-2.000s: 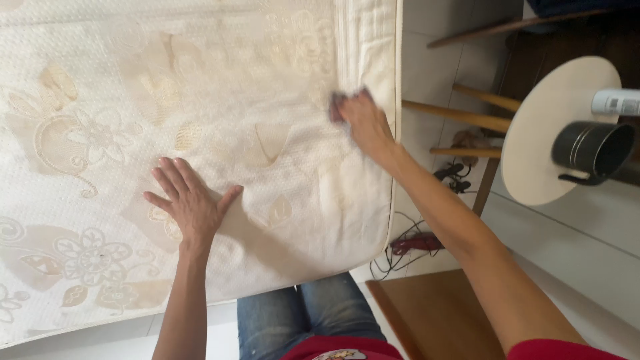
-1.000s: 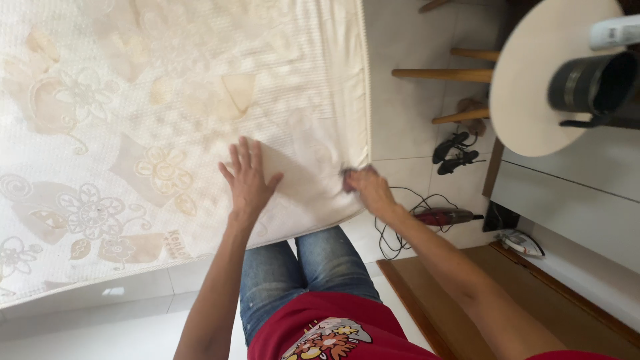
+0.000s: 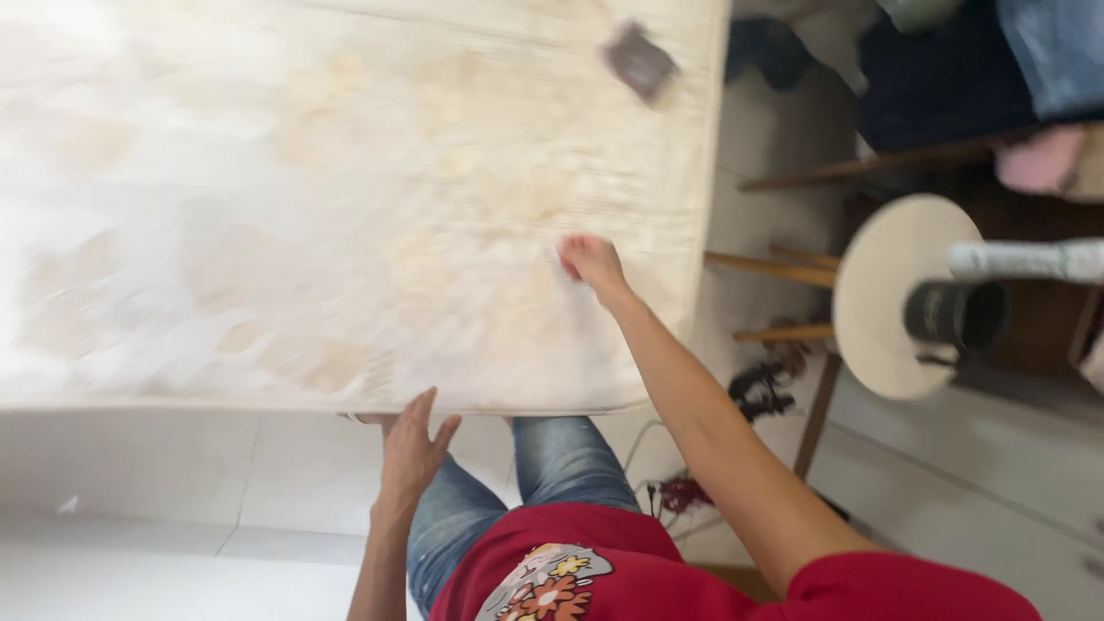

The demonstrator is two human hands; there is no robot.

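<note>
A cream mattress (image 3: 483, 259) with a faded floral pattern and uneven tan patches fills the upper left of the head view. Above its right part is my right hand (image 3: 592, 263), fingers curled together; blur hides whether anything is between them. Farther up, near the mattress's right edge, a dark brownish-purple cloth or pad (image 3: 640, 62) lies apart from both hands. My left hand (image 3: 418, 448) is at the near edge of the mattress, fingers apart and holding nothing.
On the right stands a round white stool (image 3: 884, 297) with wooden legs, bearing a dark mug-like container (image 3: 953, 315) and a white bottle (image 3: 1026, 260). Dark shoes (image 3: 761, 390), cords and a red appliance (image 3: 686, 493) are on the tiled floor. Clothes (image 3: 944, 78) are piled at upper right.
My left hand has moved from the mattress top to its near edge. My right hand has moved away from the near right corner. The dark item formerly at my right hand lies apart from it.
</note>
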